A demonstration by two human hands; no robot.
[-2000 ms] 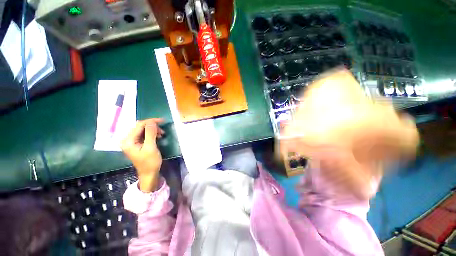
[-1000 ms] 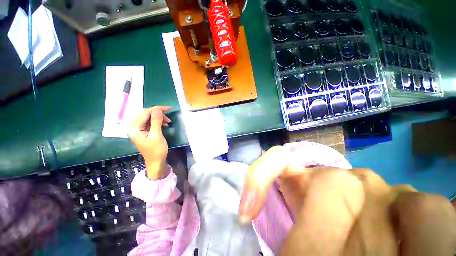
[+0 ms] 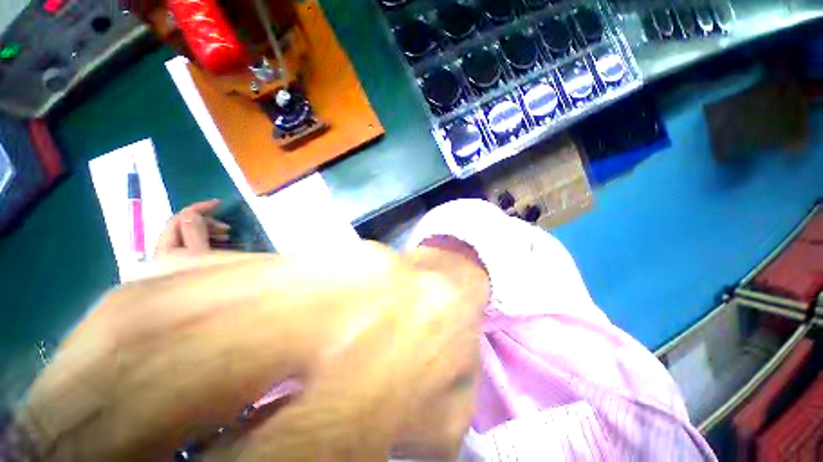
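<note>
The fixture's orange base [image 3: 347,135] is at the upper left, with a small dark nest [image 3: 293,117] at its front and the red ribbed clamp handle [image 3: 206,34] above. My right hand [image 3: 298,338] is very large and blurred, close to the camera across the lower left; its fingertips are unclear, and I cannot tell whether it holds anything. My left hand [image 3: 191,230] is mostly hidden behind it. Its fingers show near the white paper, slightly bent and apart, with nothing seen in them. A clear blister tray [image 3: 552,124] right of the fixture holds rows of round black parts.
A pink marker [image 3: 136,217] lies on white paper at left. Another paper strip [image 3: 311,212] lies before the fixture. Below the bench edge are a tan cardboard piece [image 3: 564,185] with dark parts and a blue bin [image 3: 632,155]. Red items [image 3: 790,262] stand far right.
The view has turned and shifted, moving the fixture and tray up and left. My right hand has passed from over the tray to the lower left, covering most of my left hand and the lower parts tray.
</note>
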